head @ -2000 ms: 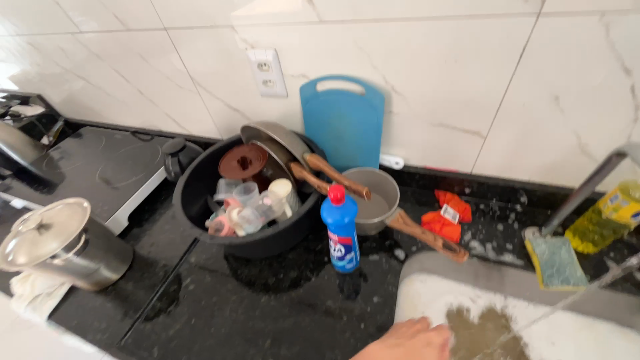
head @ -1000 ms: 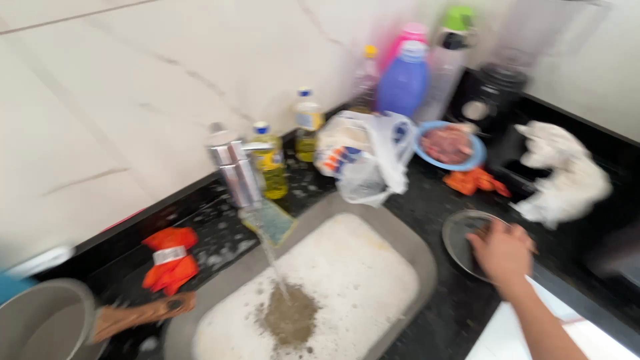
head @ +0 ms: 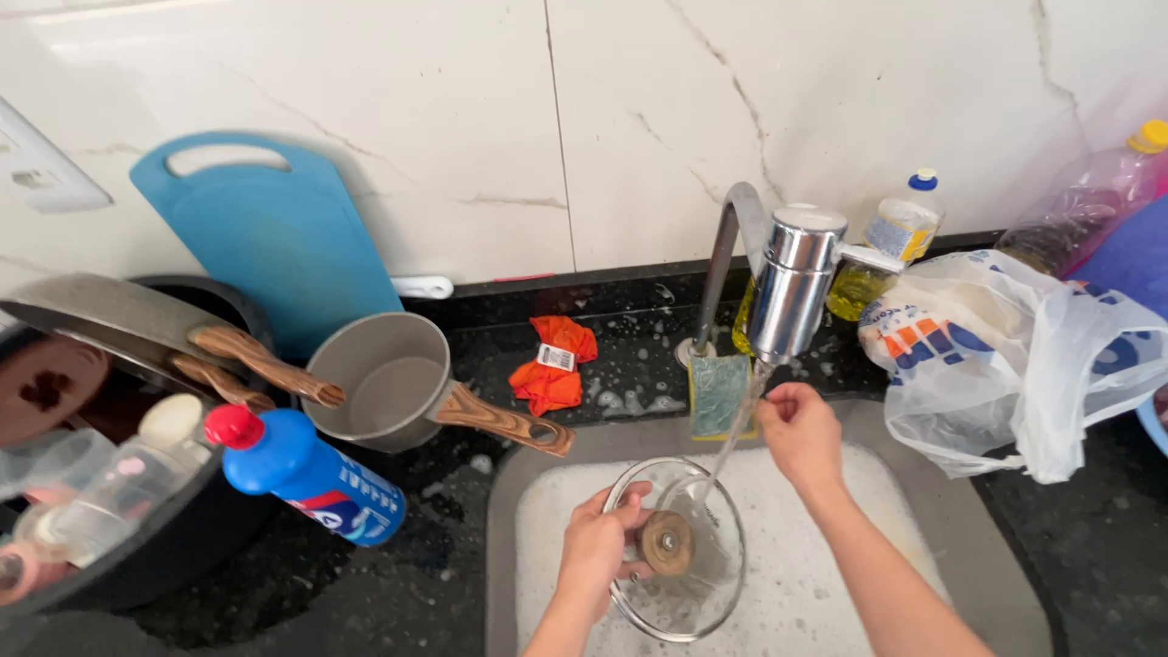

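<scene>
My left hand (head: 598,547) grips a round glass pot lid (head: 703,593) with a steel rim and a wooden knob (head: 668,542), tilted above the foamy water of the sink (head: 516,484). Water from the chrome faucet (head: 789,283) runs onto the lid. Close to that stream, on its right, my right hand (head: 803,429) is raised with its fingers bent together; whether it pinches something small cannot be told. A green and yellow sponge (head: 721,397) lies at the sink's back edge, just under the faucet.
Left of the sink are a small saucepan (head: 379,383), a blue detergent bottle (head: 310,474), a black tub (head: 182,547) of pans and plastic containers, and a blue cutting board (head: 274,228). Orange netting (head: 554,365) lies behind the sink; a plastic bag (head: 1013,365) and bottles stand right.
A second ago a hand was on a round lid on the counter right of the sink; now my left hand holds a glass lid under the running water. The view has swung back left.
</scene>
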